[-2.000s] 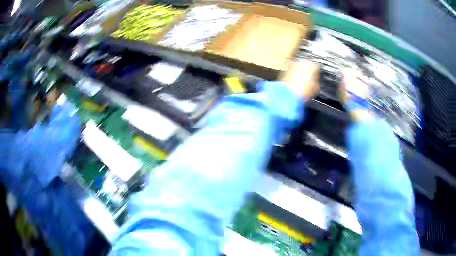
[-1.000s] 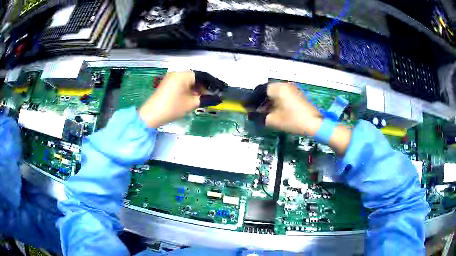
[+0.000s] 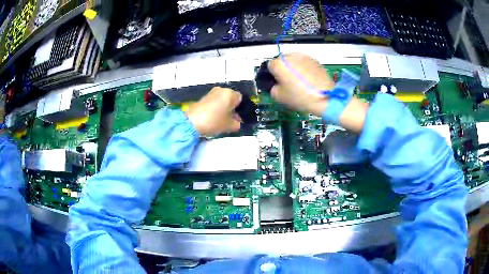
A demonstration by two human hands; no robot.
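Observation:
A large green circuit board (image 3: 177, 200) lies in front of me. A silver-white block heat sink (image 3: 195, 77) stands at its far edge, with yellow showing under it. A long white-silver bar (image 3: 228, 153) lies across the board's middle. My left hand (image 3: 217, 111) is over the board between block and bar, its black-covered fingertips pointing down near the block's right end. My right hand (image 3: 300, 83) is at the block's right end, fingers bent and black-covered. Any small part in either hand is hidden by the fingers and dark covers.
More boards lie left and right (image 3: 343, 208), with another silver block (image 3: 397, 75) at right. A silver rail (image 3: 214, 241) runs along the near side. Bins of small parts (image 3: 354, 22) stand behind. A blue cord (image 3: 287, 27) hangs to my right wrist. Another person's blue sleeve (image 3: 16, 198) is at left.
From the bins at right, both hands have come over the board. Since one second ago they have drawn closer together, the right one slightly farther back. The block at the far edge now shows more clearly.

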